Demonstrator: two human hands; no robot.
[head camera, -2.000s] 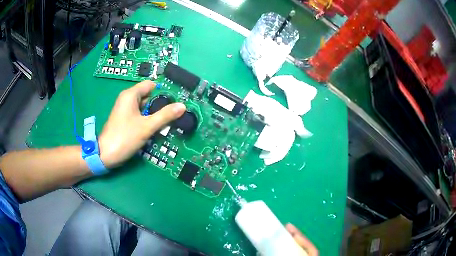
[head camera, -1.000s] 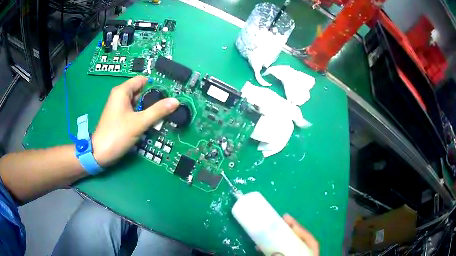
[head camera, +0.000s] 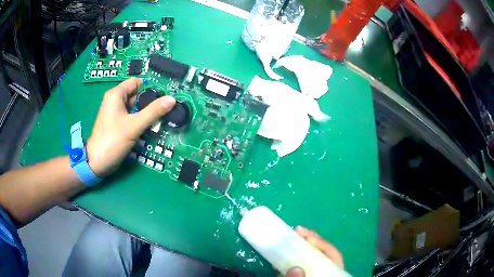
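A green circuit board (head camera: 216, 127) lies tilted on the green mat in front of me. My left hand (head camera: 122, 121) grips it at its left part, with the thumb on one of two large round black components (head camera: 177, 116). A light blue wrist strap is on that wrist. My right hand (head camera: 319, 251) is cut off by the lower edge and holds a thick white glue dispenser (head camera: 276, 238). The dispenser's thin tip is at the board's lower right corner, beside a flat dark chip (head camera: 216, 183). A short white line of glue shows by that chip.
A second circuit board (head camera: 154, 40) lies at the upper left. Crumpled white paper (head camera: 287, 116) lies right of the held board, below a crinkled clear container (head camera: 273, 27) with a dark stick. White smears mark the green mat (head camera: 330, 189). A red-wrapped post (head camera: 352, 27) stands behind the mat.
The dispenser tip has moved slightly along the chip's right edge, and a white glue line now shows there. The whole scene has shifted left and up in view. Both hands keep their holds.
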